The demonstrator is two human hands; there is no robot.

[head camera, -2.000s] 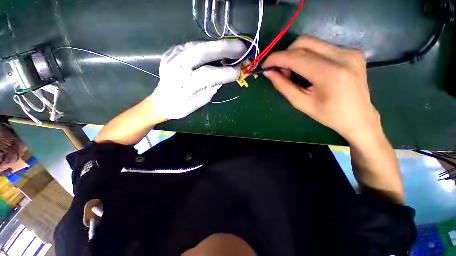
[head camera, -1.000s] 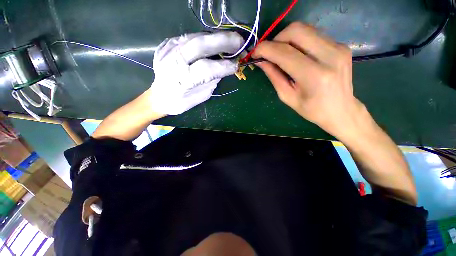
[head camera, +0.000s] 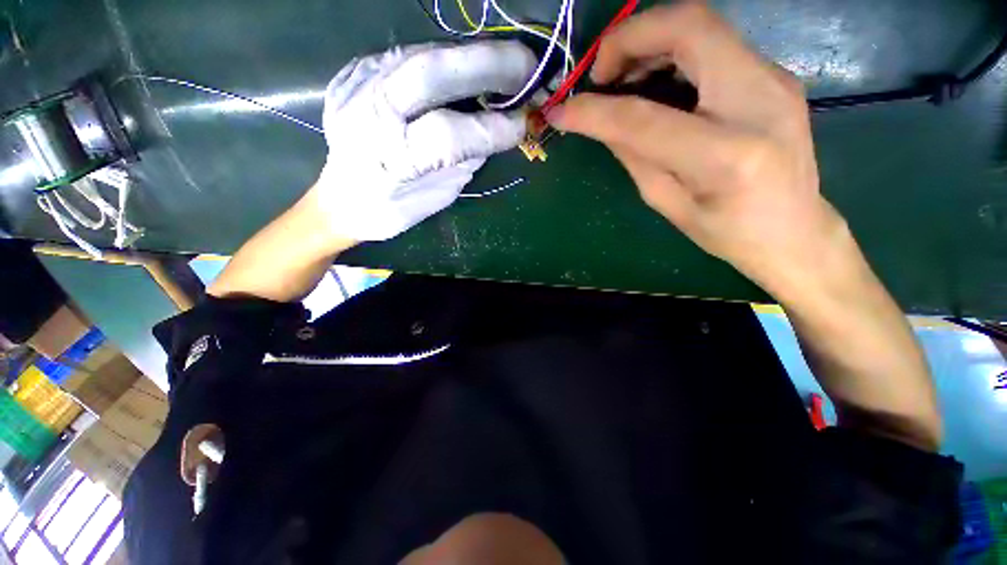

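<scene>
My left hand (head camera: pixel 414 138), in a white glove, grips the small yellowish circuit board (head camera: pixel 533 148) between thumb and fingers; most of the board is hidden. My bare right hand (head camera: pixel 707 144) is at the board's right side, thumb and fingertips at the red lead wires (head camera: pixel 591 55). The black power cord (head camera: pixel 872 100) runs in from the right behind this hand; its end is hidden. White lead wires (head camera: pixel 568 31) and a yellow one loop above the board. Solder wire (head camera: pixel 237 97) runs from the left under the glove, its tip (head camera: pixel 495 191) showing below.
The solder reel (head camera: pixel 69 138) stands at the far left of the dark-green bench (head camera: pixel 618 248), with a white cord bundle (head camera: pixel 97 210) below it. Cartons (head camera: pixel 110 425) and coloured crates (head camera: pixel 42 397) are on the floor at lower left. Black cords (head camera: pixel 981 329) hang at the right edge.
Both hands and the board have moved slightly up in the picture. My right fingertips have shifted from the black cord's end to beside the red wires, with the forefinger raised.
</scene>
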